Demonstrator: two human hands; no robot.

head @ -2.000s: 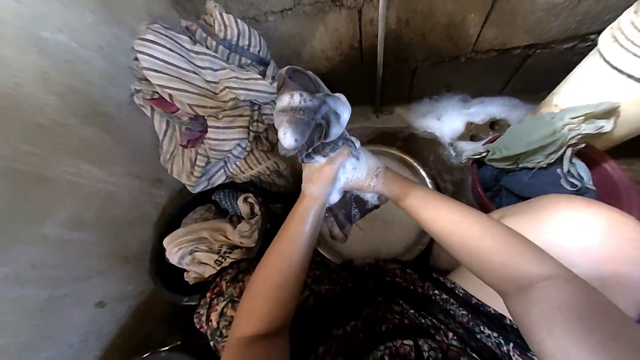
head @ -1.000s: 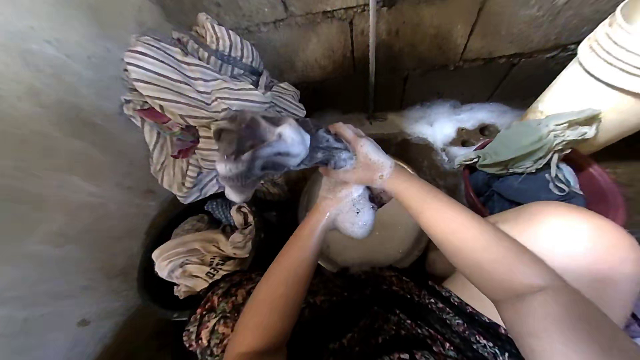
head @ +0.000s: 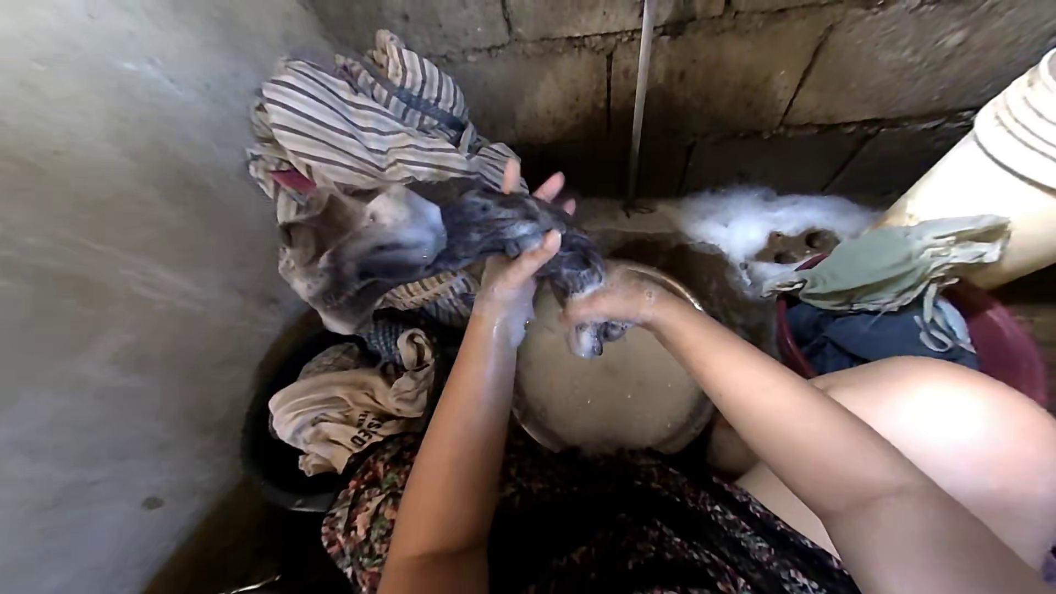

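Observation:
A wet, soapy dark grey cloth (head: 388, 239) stretches leftward from my hands, above a round basin of cloudy water (head: 610, 396). Beneath the cloth lies my left hand (head: 524, 239), palm up with its fingers spread, the thumb toward the fabric. My right hand (head: 610, 301) is closed around the cloth's twisted right end, with suds on the fingers. The cloth's wide, loose end hangs in front of a heap of striped fabric (head: 355, 124).
A black tub (head: 280, 495) with beige clothing (head: 346, 404) stands at the lower left. On the right, a maroon basin (head: 1006, 338) holds blue and green garments, beside a ribbed white container (head: 973, 173). Foam (head: 767, 223) lies by the block wall (head: 718, 74).
The hands, close together around the bunched cloth before, are now farther apart. My left hand has loosened with its fingers spread, and the cloth stretches out to the left.

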